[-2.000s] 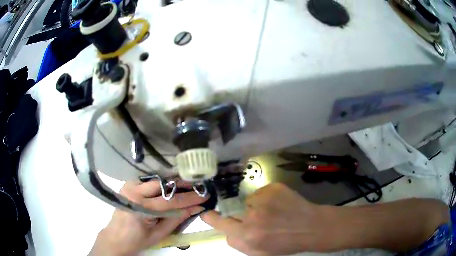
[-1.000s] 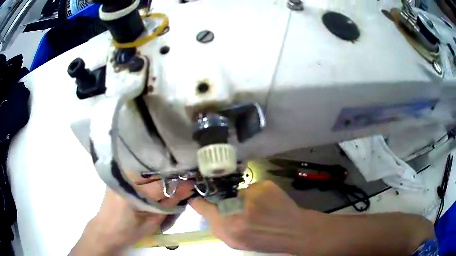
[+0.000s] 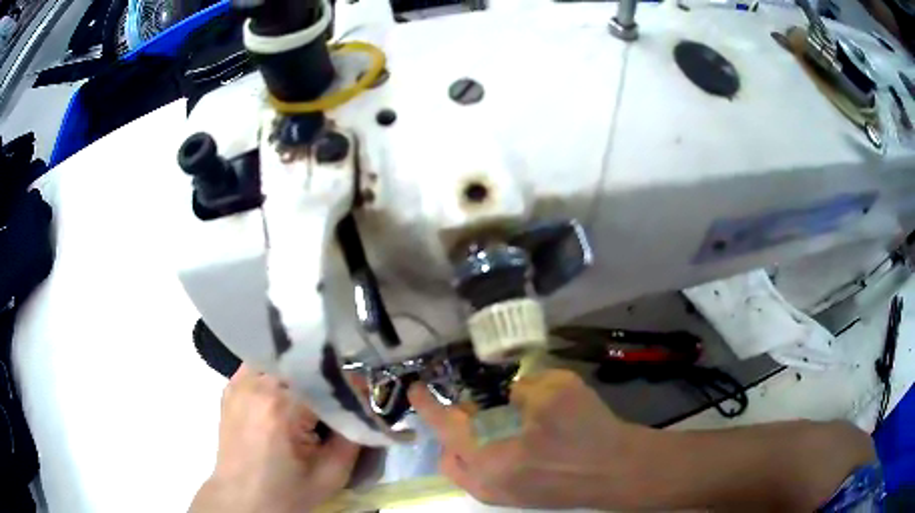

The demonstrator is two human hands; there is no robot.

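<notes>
The white lockstitch machine head [image 3: 562,130] fills the middle, with its cream tension dial [image 3: 508,330] and curved take-up guard [image 3: 301,291]. A black fabric piece [image 3: 214,348] shows behind the head's left end, beyond my left hand. My left hand [image 3: 276,441] is beside the guard with fingers curled on dark material at the work; the guard hides part of it. My right hand [image 3: 542,431] lies at the presser foot [image 3: 489,381], its index finger pointing left under the wire guides. The needle and most of the fabric under the head are hidden.
Snips with red and black handles [image 3: 652,349] lie on the bed right of the needle area. A white speckled cloth [image 3: 757,316] drapes against the machine. A yellow strip [image 3: 401,493] lies at the front edge. A black work pile [image 3: 22,240] is at far left, blue bins behind.
The view has shifted, so the machine head sits further right. My left hand has drawn apart from my right fingertips. A black fabric edge now shows behind the head's left end.
</notes>
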